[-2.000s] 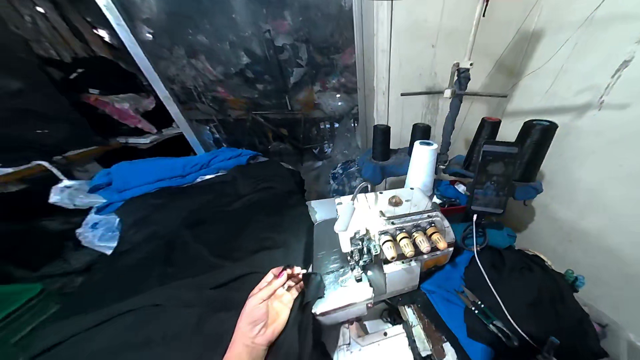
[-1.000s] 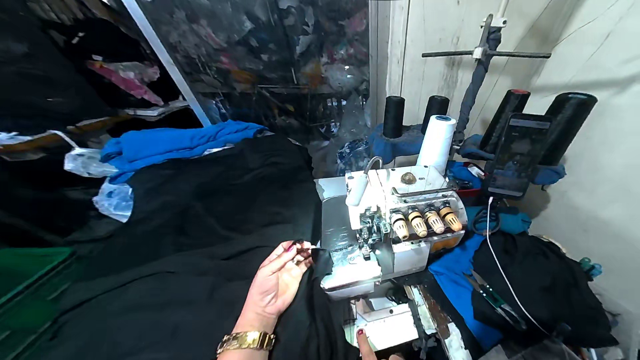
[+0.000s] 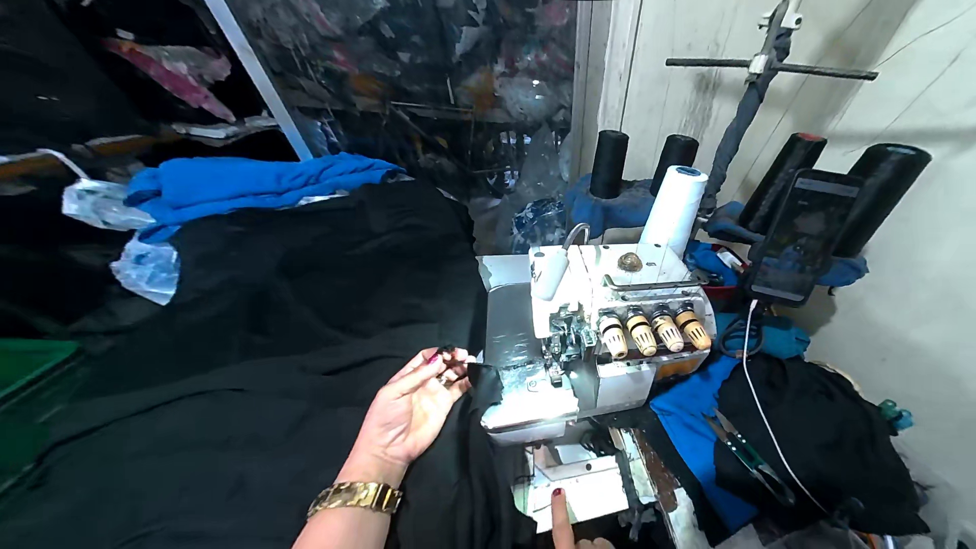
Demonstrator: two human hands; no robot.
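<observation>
Left of the serger (image 3: 648, 282), my left hand (image 3: 415, 408) pinches a small piece of black fabric between thumb and fingers; a gold-coloured watch is on that wrist. The large black cloth (image 3: 305, 320) lies under and around this hand, with one edge hanging beside the machine's plate. My right hand (image 3: 563, 518) shows only partly at the bottom edge, one finger extended over the white lower cover (image 3: 587, 492) of the machine; its other fingers are mostly out of view. The presser foot (image 3: 555, 370) is to the right of my left hand, with no cloth visible beneath it.
Thread cones, including a white one (image 3: 675, 210), stand behind the machine. A phone (image 3: 804, 236) with a white cable is at the right. Thread snips or scissors (image 3: 751, 457) lie on blue and black cloth. Blue fabric (image 3: 259, 183) lies at the back left, a green crate (image 3: 34, 366) at the far left.
My right hand has come into view at the bottom, over the machine's lower cover; two seconds ago it was not visible. My left hand still holds the black fabric beside the machine.
</observation>
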